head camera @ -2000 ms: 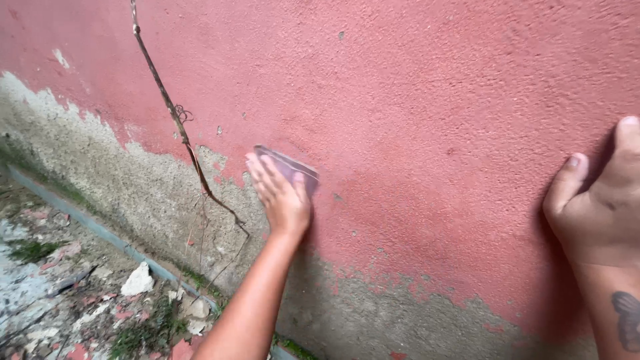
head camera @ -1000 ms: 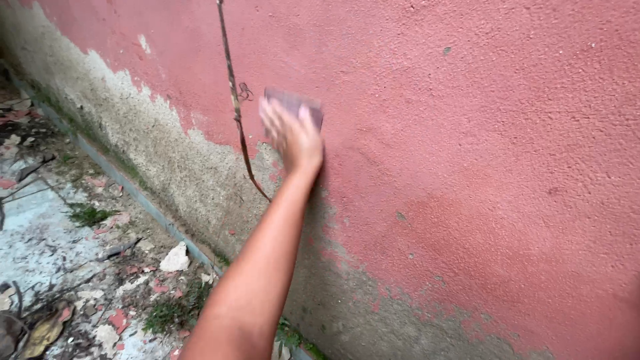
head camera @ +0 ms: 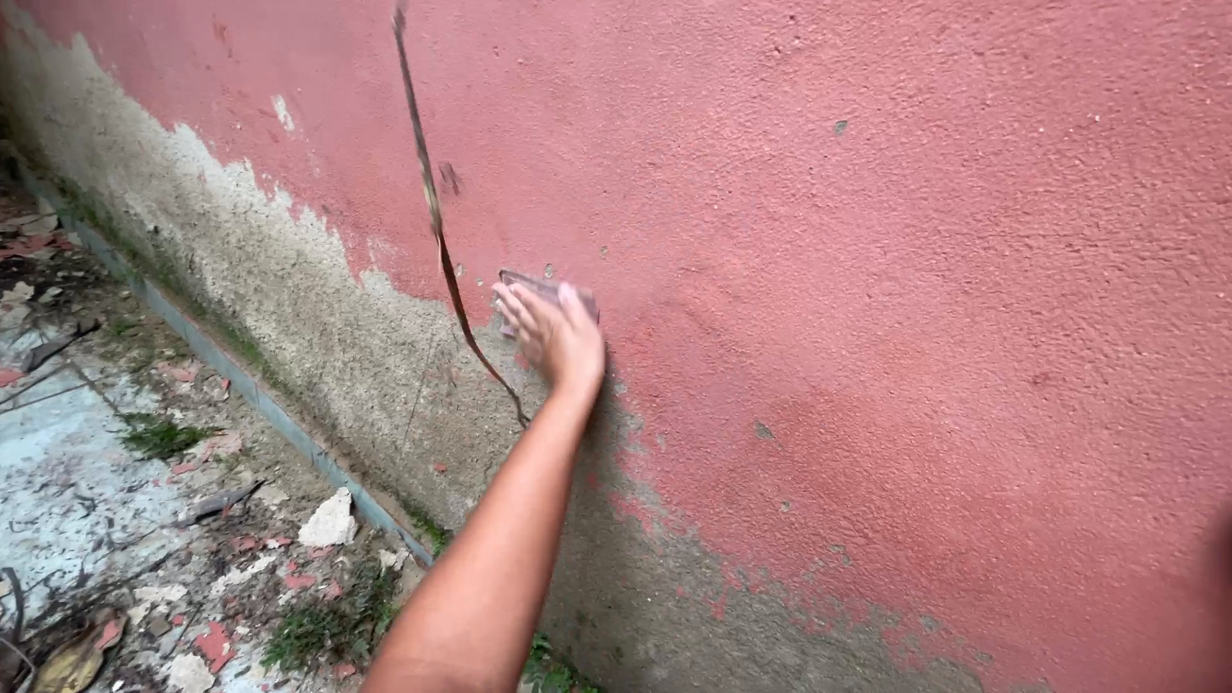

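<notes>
My left hand presses a flat, purplish-brown abrasive pad, perhaps folded sandpaper, against the red-painted wall. The palm faces the wall, the fingers lie over the pad, and motion blurs both. Just left of the hand a thin dry stem runs down the wall, its lower end near my forearm. Below and left of the pad, the paint gives way to bare grey plaster with a ragged edge. My right hand is not in view; a dark blur shows at the right edge.
A narrow bluish-grey edging follows the wall's foot. Beside it the ground holds paint flakes, a pale chunk, dry leaves and small green plants. Pale blue ground lies at the left.
My right hand, at the right edge two seconds ago, is out of view. My left hand still holds the pad against the wall beside the stem. The view has shifted.
</notes>
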